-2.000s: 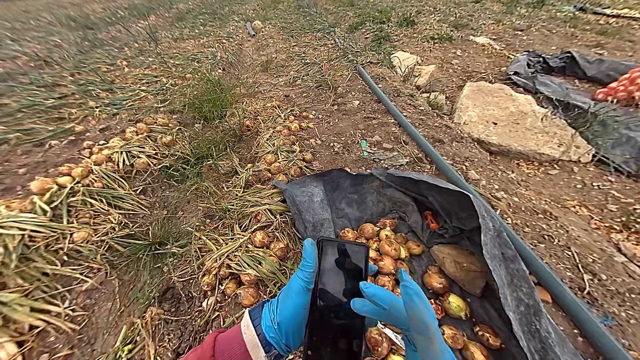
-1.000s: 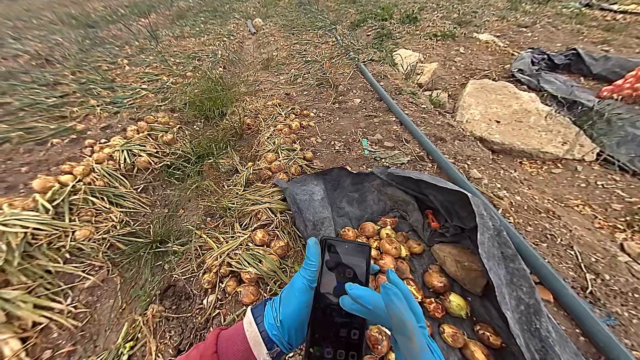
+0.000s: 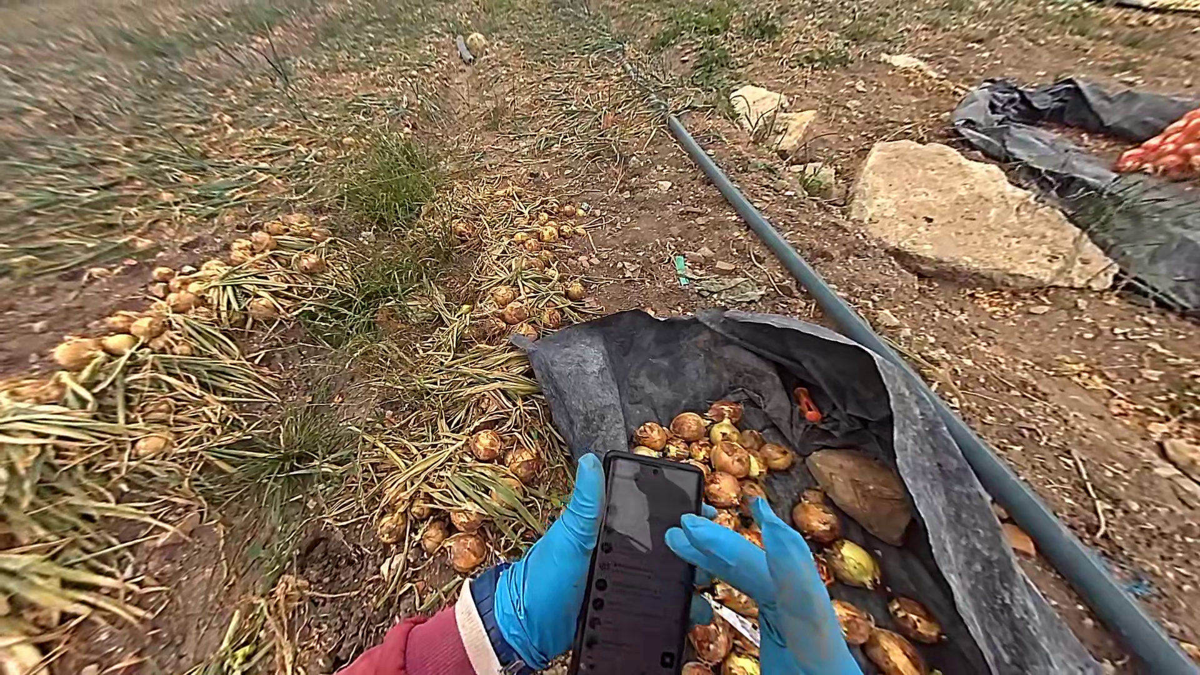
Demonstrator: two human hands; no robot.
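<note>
In a blue glove, my left hand (image 3: pixel 553 572) holds a black smartphone (image 3: pixel 637 572) upright near the bottom centre, its dim screen facing me. My right hand (image 3: pixel 773 591), also gloved in blue, is raised at the phone's right edge with its fingers apart and holds nothing that I can see. Behind both hands, loose onions (image 3: pixel 731 457) lie on a dark plastic sheet (image 3: pixel 600 375) with a raised right side. A brown stone (image 3: pixel 861 492) rests on the sheet beside them. Part of a thin pale object shows between the hands, and I cannot tell what it is.
Pulled onions with dry leaves lie in rows on the soil at left (image 3: pixel 178 300) and centre (image 3: pixel 469 469). A grey pipe (image 3: pixel 778 244) runs diagonally past the sheet. Beyond it are a large pale rock (image 3: pixel 975 216) and another dark sheet (image 3: pixel 1012 127) with a red net of produce (image 3: pixel 1167 150).
The phone's screen went from dark to showing icons, then a list. My right hand's fingers were over the screen a second ago and now sit at its right edge.
</note>
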